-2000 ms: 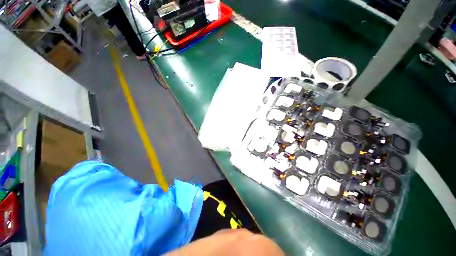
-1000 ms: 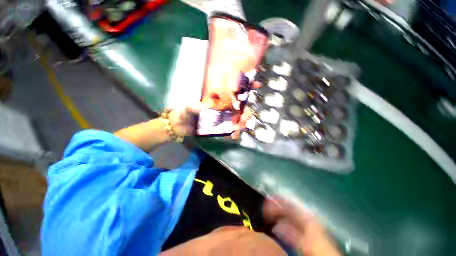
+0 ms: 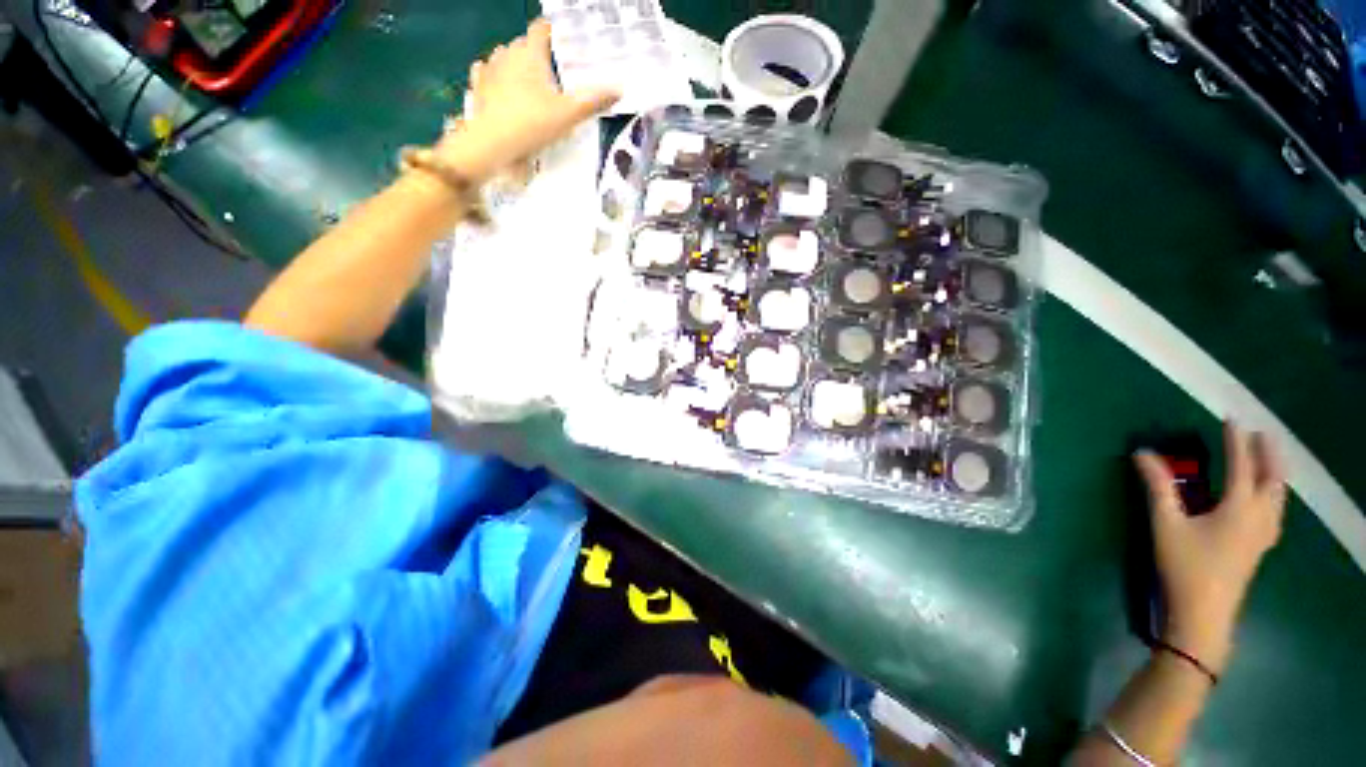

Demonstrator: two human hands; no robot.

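A clear blister tray lies on the bench with rows of black modules. Several at the left and middle show white rounded pieces; those at the right show grey discs. My left hand is over the white sheets, fingers spread, thumb at the lower edge of the die-cut sticker sheet. No grip shows. My right hand is at the far right, thumb over a black smartphone lying on the bench, other fingers apart beyond its right side. The hand partly hides the phone.
A white tape roll and round-sticker strip lie behind the tray, beside a grey post. A red bin and cables are at upper left. The bench edge runs below the tray.
The smartphone has gone from my left hand over the tray to the bench at right, under my right hand. My left hand has moved up to the sheets. The view has shifted.
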